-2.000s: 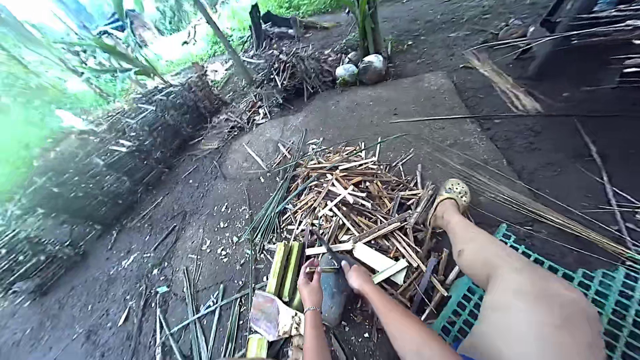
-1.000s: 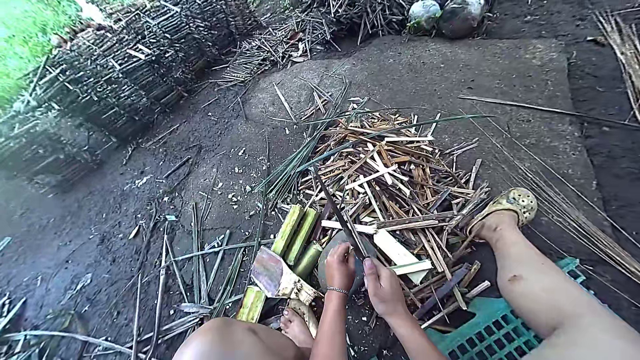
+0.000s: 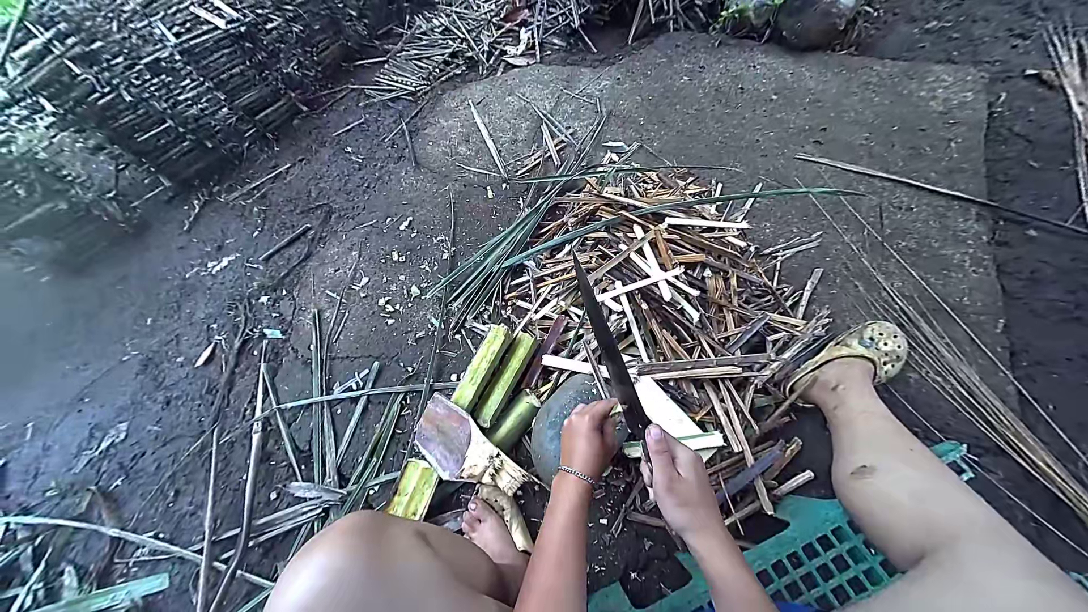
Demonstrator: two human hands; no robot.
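Observation:
My right hand (image 3: 676,484) is closed on the handle of a long dark-bladed knife (image 3: 605,336), its blade pointing up and away. Just left of it, my left hand (image 3: 588,438) grips a small pale green strip, mostly hidden by the fingers and the blade. Both hands are over a rounded grey stone (image 3: 557,421). Left of the stone lie split green stalk pieces (image 3: 506,378) and a cut stalk base (image 3: 455,438). A heap of thin split sticks (image 3: 671,272) spreads beyond the hands, with a wide pale slab (image 3: 667,412) at its near edge.
A green plastic crate (image 3: 807,552) lies under my right leg, whose foot wears a tan clog (image 3: 884,348). Long green leaf strips (image 3: 501,263) lie left of the heap. A stacked stick bundle (image 3: 161,93) stands at upper left. Long thin stems (image 3: 977,374) cross the ground at right.
The view has tilted down and closer. Both hands stay near the stone, and the knife remains in my right hand.

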